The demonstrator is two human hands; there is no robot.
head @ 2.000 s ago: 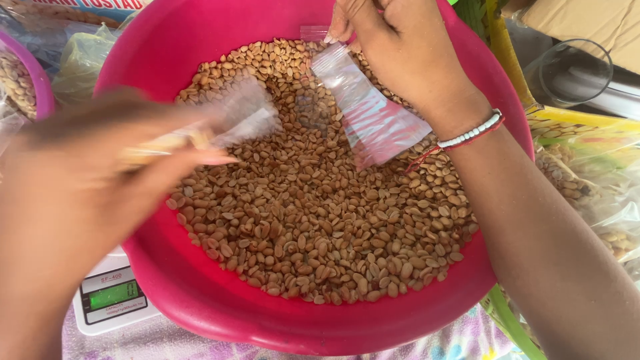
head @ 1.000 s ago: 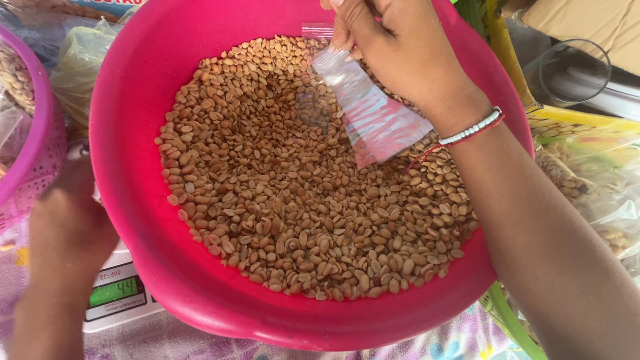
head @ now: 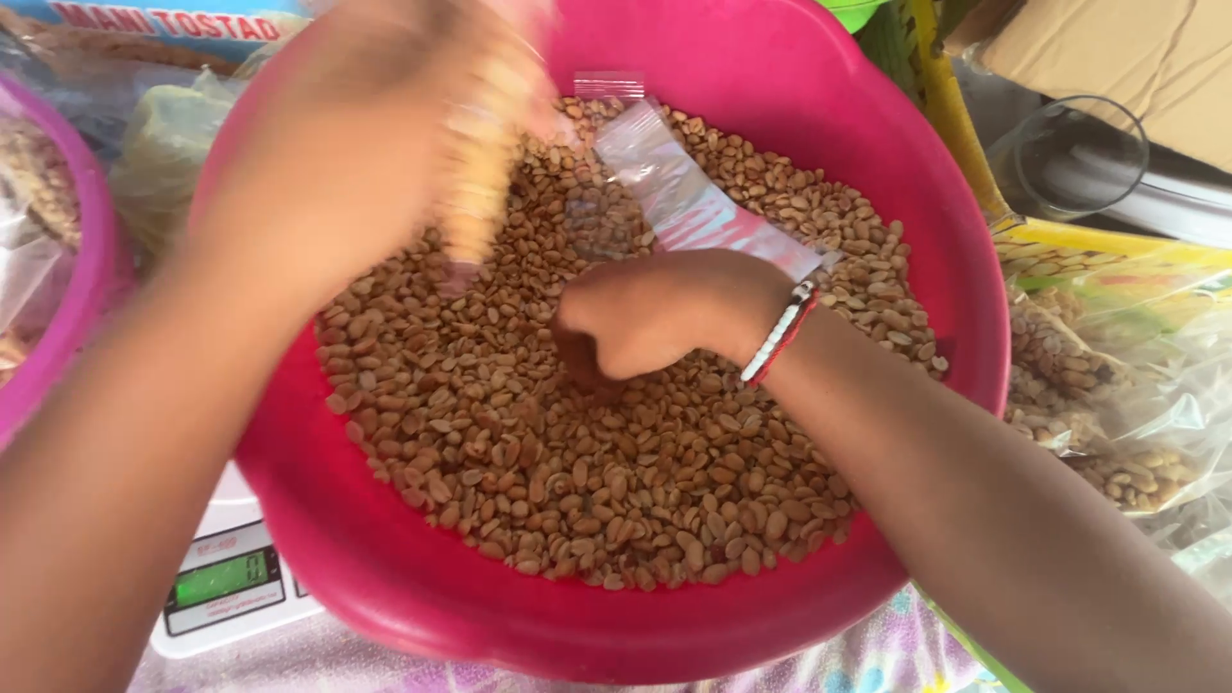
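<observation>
A large pink plastic basin (head: 616, 616) holds loose shelled peanuts (head: 597, 481). My left hand (head: 375, 125), blurred by motion, is above the basin's upper left and grips a narrow clear bag filled with peanuts (head: 476, 154). My right hand (head: 674, 313), with a beaded bracelet at the wrist, is down in the peanuts near the middle; its fingertips are hidden, so what it holds cannot be seen. Just beyond it, small clear zip bags (head: 693, 197) lie on the peanuts. A digital scale (head: 226, 587) with a lit green display sits at the basin's lower left.
At the left edge stands a purple basket (head: 91, 279) with bagged goods. Beyond are plastic bags and a printed blue package (head: 183, 24). To the right are a yellow box (head: 1107, 241), a clear glass (head: 1083, 154), cardboard (head: 1136, 67) and clear bags of peanuts (head: 1126, 414). A patterned cloth lies underneath.
My left hand has moved from beside the scale to above the basin, now with a filled bag. My right hand has left the top of the zip bags and moved down into the peanuts.
</observation>
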